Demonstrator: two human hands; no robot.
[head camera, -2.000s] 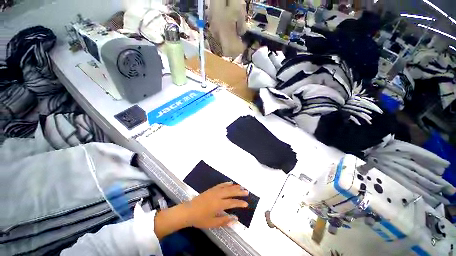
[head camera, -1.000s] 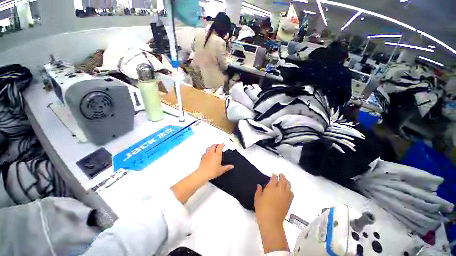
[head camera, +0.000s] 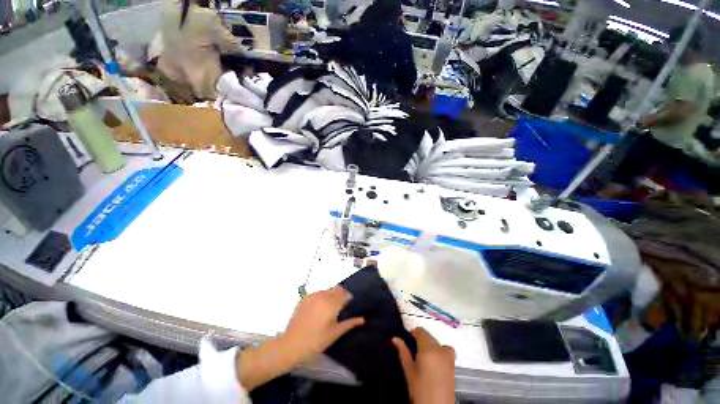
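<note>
Black fabric pieces (head camera: 369, 316) lie at the table's front edge, just in front of the sewing machine (head camera: 442, 245), and hang towards me. My left hand (head camera: 320, 323) holds their left side, thumb on top. My right hand (head camera: 428, 364) grips their right side, partly cut off by the bottom edge. The needle area (head camera: 353, 241) is just beyond the fabric's far tip. A small pale patch shows below my left hand; I cannot tell what it is.
Snips or a pen-like tool (head camera: 434, 310) and a flat black rectangle (head camera: 525, 341) lie right of the fabric. Striped panel bundles (head camera: 316, 110) stand behind the table. A green bottle (head camera: 96, 140) and second machine head (head camera: 38, 175) are left. People are behind. Pale panels (head camera: 47, 347) lie lower left.
The view has swung right. The black pieces have moved from the middle of the table to the front edge by the machine, with both hands still on them.
</note>
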